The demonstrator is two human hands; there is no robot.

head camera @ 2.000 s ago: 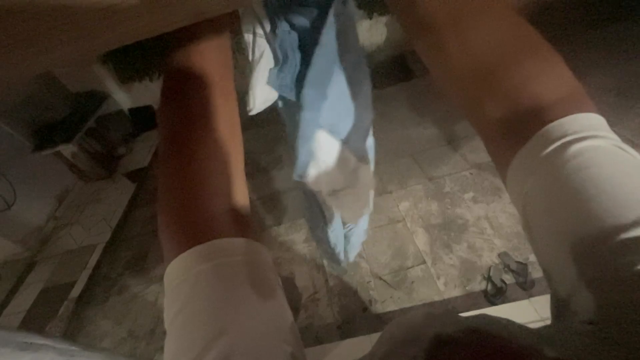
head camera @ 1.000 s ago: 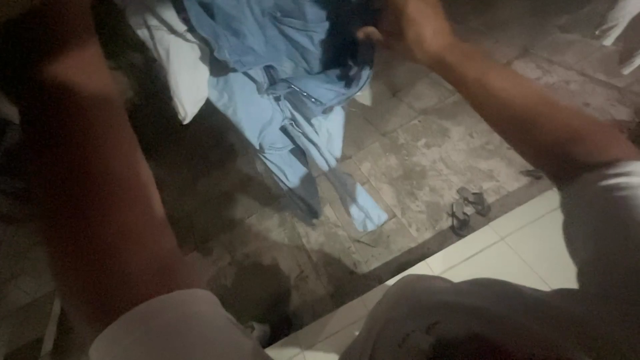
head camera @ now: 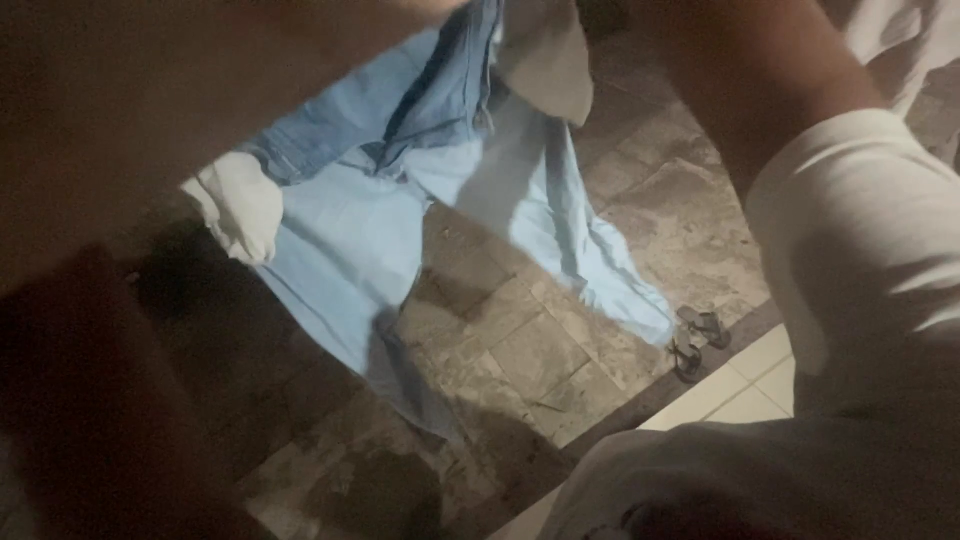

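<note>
Light blue denim trousers [head camera: 352,255] hang upside-up in front of me, their two legs spread apart above the floor. A darker blue waist part with a zip shows at the top. White pocket-like cloth [head camera: 244,210] hangs at the left side, and a pale flap [head camera: 547,67] at the right. My left forearm crosses the upper left, close to the camera, and my right forearm rises at the upper right. Both my hands are beyond the top of the view, so their hold on the trousers is hidden.
Below lies a floor of worn, stained stone tiles [head camera: 540,352]. A pair of dark sandals [head camera: 701,334] lies by a ledge of pale tiles [head camera: 720,397]. Whitish cloth [head camera: 900,37] hangs at the upper right. Shadow darkens the left side.
The trouser legs, close together a second ago, are now spread wide. My right hand, seen at the trousers a second ago, has left the view.
</note>
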